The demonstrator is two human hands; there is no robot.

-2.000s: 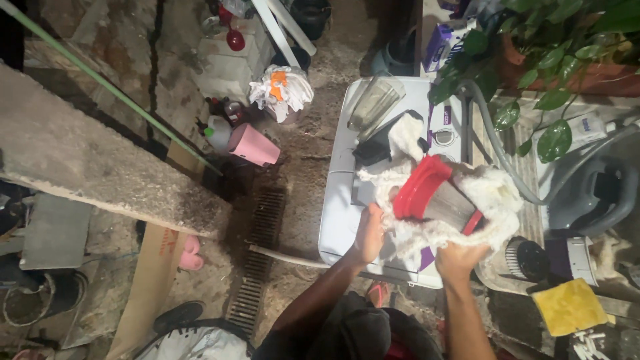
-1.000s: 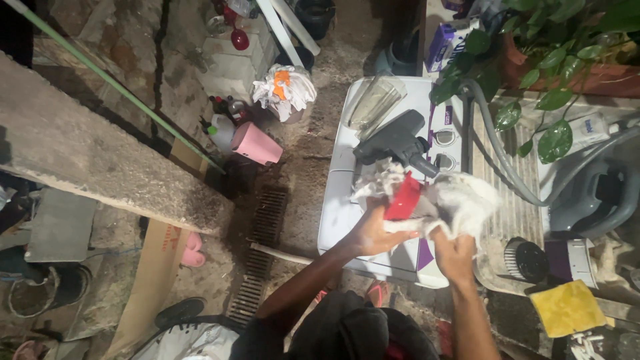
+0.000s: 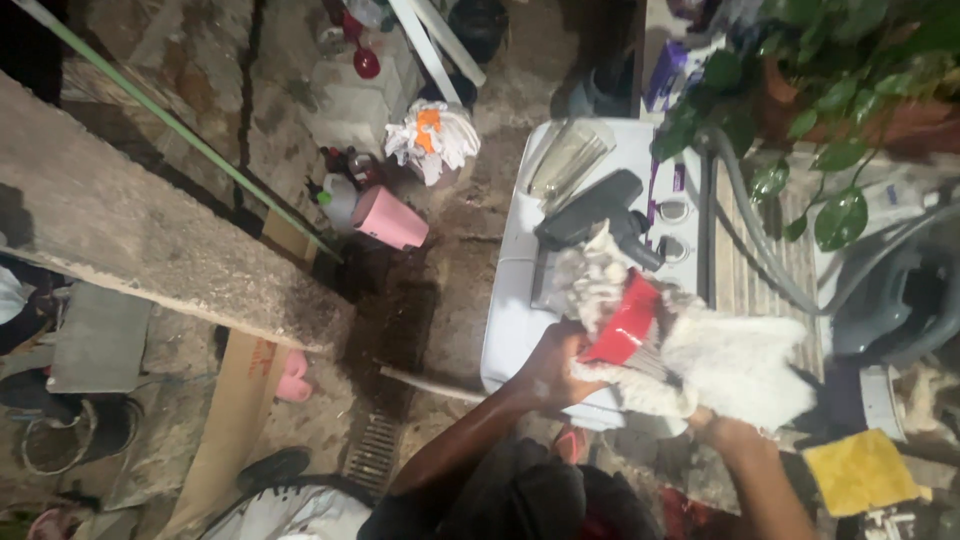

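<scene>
A white cloth (image 3: 735,360) is bunched around a red-rimmed part (image 3: 626,319) that has a pale, ridged body. My left hand (image 3: 559,367) grips the red-rimmed part and cloth from the left. On the right, my right hand (image 3: 720,431) holds the cloth's lower edge. Both are above a white twin-knob washing machine (image 3: 506,322). On its top lie a dark grey plastic vacuum part (image 3: 592,210), just beyond the cloth, and a clear plastic container (image 3: 566,165).
A ridged washboard sink (image 3: 765,262) adjoins the machine, with a grey hose (image 3: 750,195) over it and a grey plastic housing (image 3: 892,292) beyond. A yellow cloth (image 3: 859,472) lies at lower right. Leafy plants overhang the upper right. A pink bin (image 3: 390,217) and floor grate (image 3: 371,450) are left.
The red-rimmed part has turned, its opening no longer facing the view as it did two seconds ago. The cloth has shifted right, and more of the dark grey part shows.
</scene>
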